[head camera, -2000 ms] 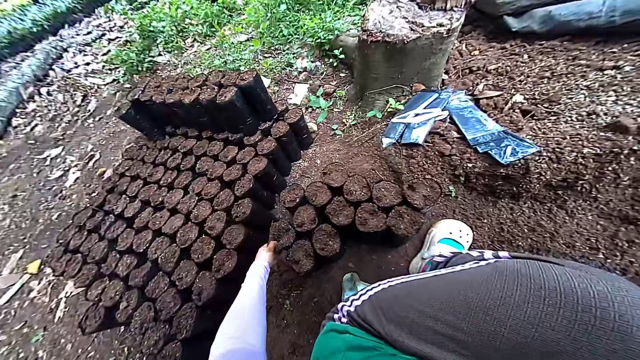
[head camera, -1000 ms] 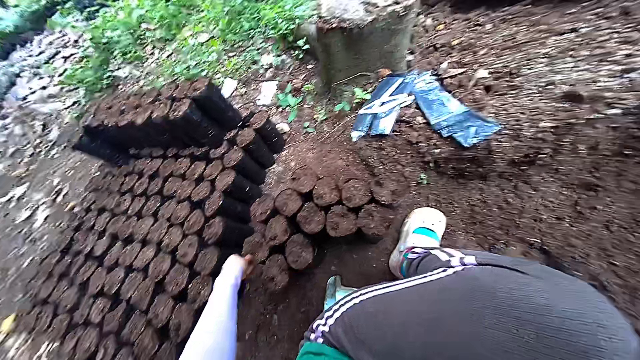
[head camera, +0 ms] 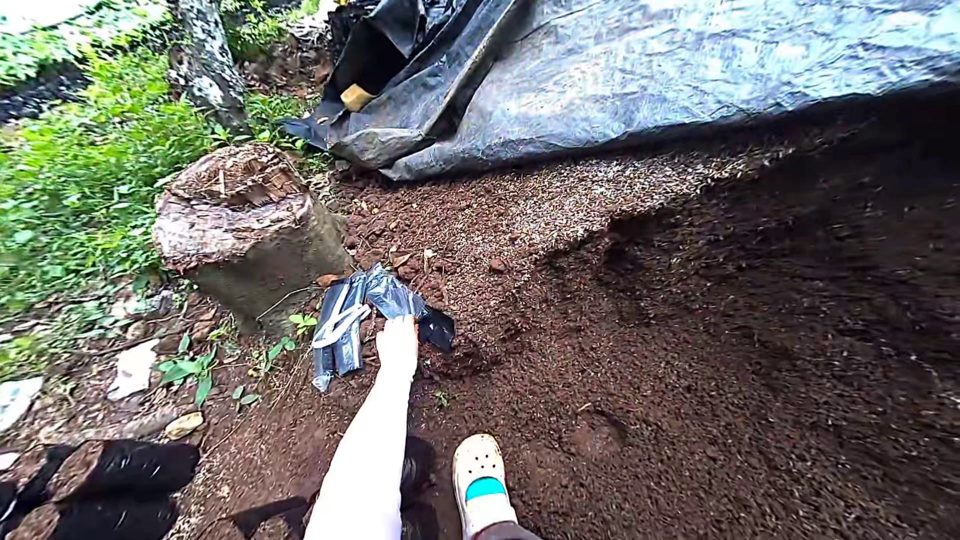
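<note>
My left hand [head camera: 397,345], at the end of a white sleeve, reaches down onto a clear plastic packet of black bags [head camera: 395,294] on the soil. Its fingers are at the packet's near part, but overexposure hides whether they grip it. Just left of the hand lie more flat black plastic bags [head camera: 349,356] with white strips across them. Soil-filled black plastic nursery bags [head camera: 120,480] show at the lower left. My right hand is out of view.
A tree stump [head camera: 247,232] stands left of the packets. A large black plastic sheet [head camera: 637,75] covers the top right above a mound of loose dark soil [head camera: 675,375]. My foot in a light clog [head camera: 478,465] is at the bottom centre.
My left hand has left the side of the filled bags and is now at the plastic packet near the stump. The view has swung far toward the stump and soil mound.
</note>
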